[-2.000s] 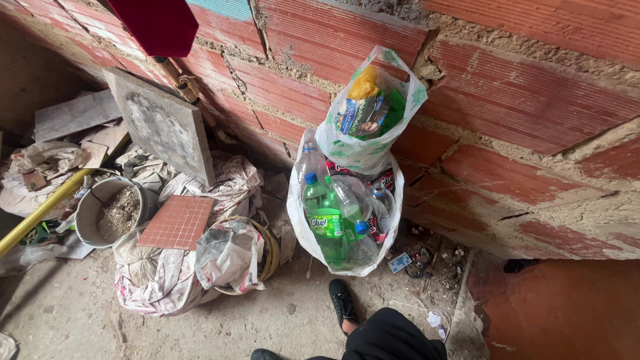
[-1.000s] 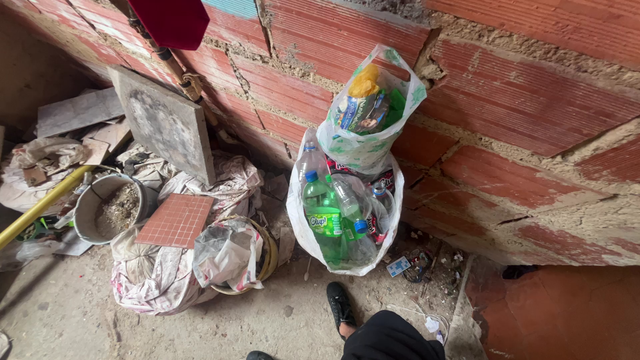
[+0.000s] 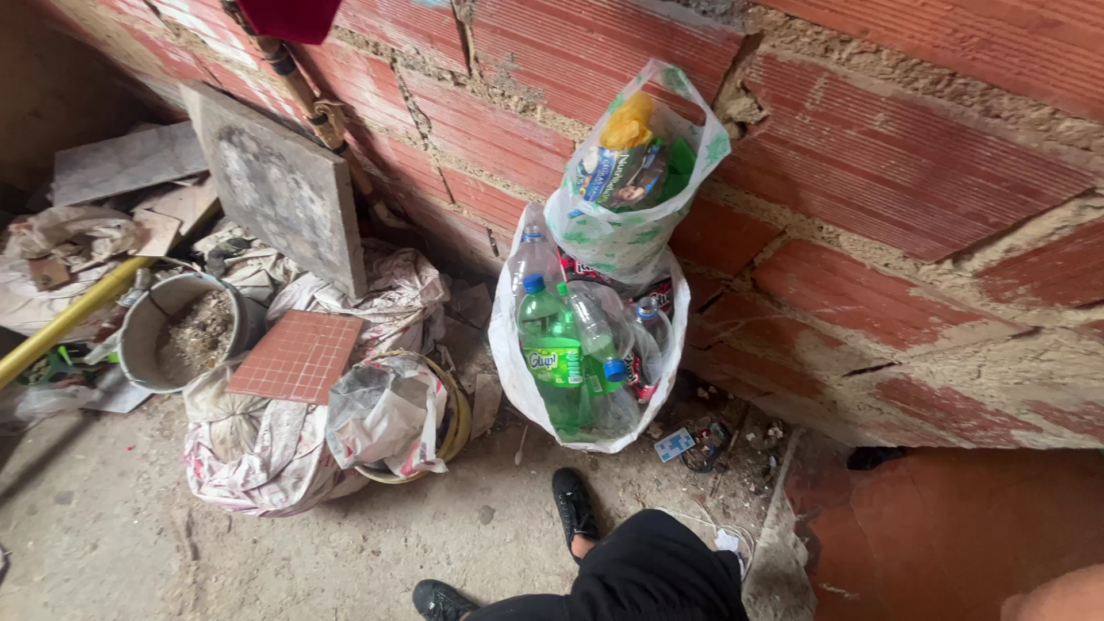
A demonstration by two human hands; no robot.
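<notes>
My left hand is out of view. A blurred patch of bare skin (image 3: pixel 1056 597) at the bottom right corner may be part of my right hand or arm; no fingers show. Near the middle, a white plastic bag (image 3: pixel 515 366) stands open on the floor, filled with empty plastic bottles, among them a green bottle with a blue cap (image 3: pixel 552 358). A smaller white and green plastic bag (image 3: pixel 634 237) rests on its back part, against the brick wall, holding printed packaging (image 3: pixel 617 177) and a crumpled yellow wrapper (image 3: pixel 628 122). Neither bag is visibly touched by a hand.
At left are a bucket of rubble (image 3: pixel 191 332), a reddish tile (image 3: pixel 297 355), a leaning grey slab (image 3: pixel 276 194), filled sacks (image 3: pixel 259 461) and a yellow pole (image 3: pixel 73 323). Small litter (image 3: pixel 707 444) lies by the brick wall (image 3: pixel 897 155). My black shoes (image 3: pixel 573 509) are below the bags.
A patch of bare skin has come into view at the bottom right corner. The bags and bottles have not plainly moved.
</notes>
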